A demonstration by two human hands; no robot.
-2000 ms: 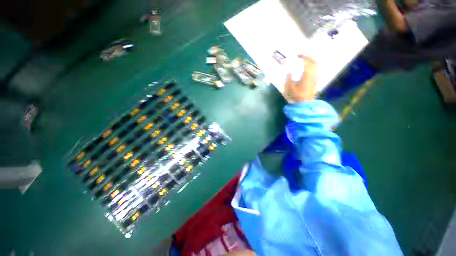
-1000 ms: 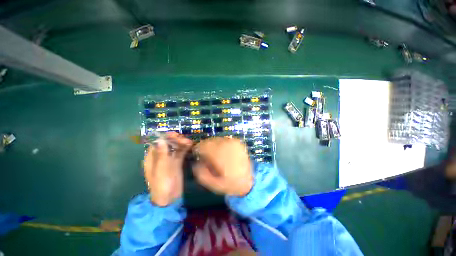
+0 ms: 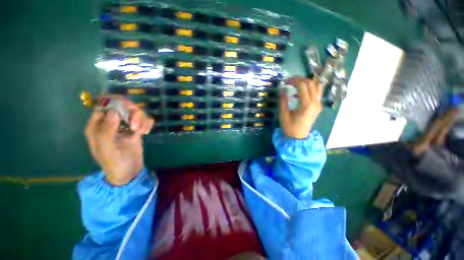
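My left hand (image 3: 116, 144) is left of the tray's lower left part. Its fingers are closed on a small unit body, mostly hidden by the fingers, with yellow tape (image 3: 86, 98) sticking out to the left. My right hand (image 3: 301, 109) is at the right edge of the clear blister tray (image 3: 207, 86), fingers bent and whitish at the tips. Blur hides whether it holds anything. The tray holds rows of black strips with yellow-orange middles and shows bright glare.
A cluster of silver units (image 3: 330, 68) lies right of the tray. Beyond it are a white sheet (image 3: 364, 89) and a pile of clear ridged trays (image 3: 417, 86). Another person's arm (image 3: 437, 132) is at the right. Boxes (image 3: 384, 244) stand at the lower right.
My hands were close together over the tray's lower left part. They are now apart, the right hand moved to the tray's right edge. The view has tilted and shifted.
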